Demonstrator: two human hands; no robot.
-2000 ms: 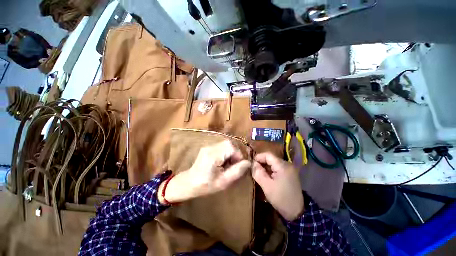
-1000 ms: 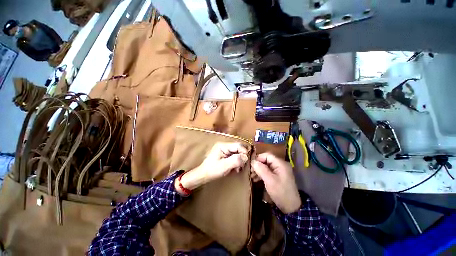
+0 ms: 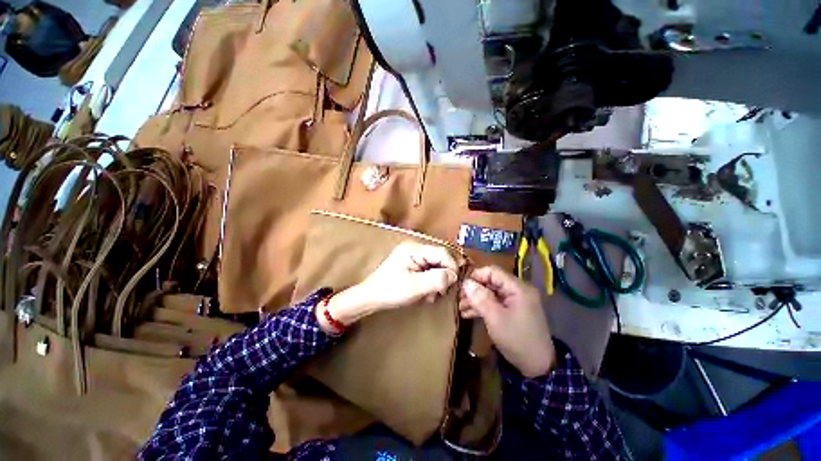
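A tan side panel with a pale raw top edge lies over the lap. My left hand pinches its upper right corner with thumb and finger. My right hand pinches the same corner from the right, its fingertips close to my left ones. A seam edge runs down from there, and darker brown folds hang below. Behind it lies a tan tote shell with a strap loop, a silver clasp and a dark label. The fingertips hide the exact spot held.
The sewing machine's dark cylinder arm stands beyond the bag. Yellow-handled nippers and green-handled scissors lie right of the bag. Bags with many strap loops are heaped at left. A blue bin is at lower right.
The view has shifted. The strap loop behind the clasp shows more fully, and the brown folds under the right hand are more spread. Both hands stay pinching at the panel's corner.
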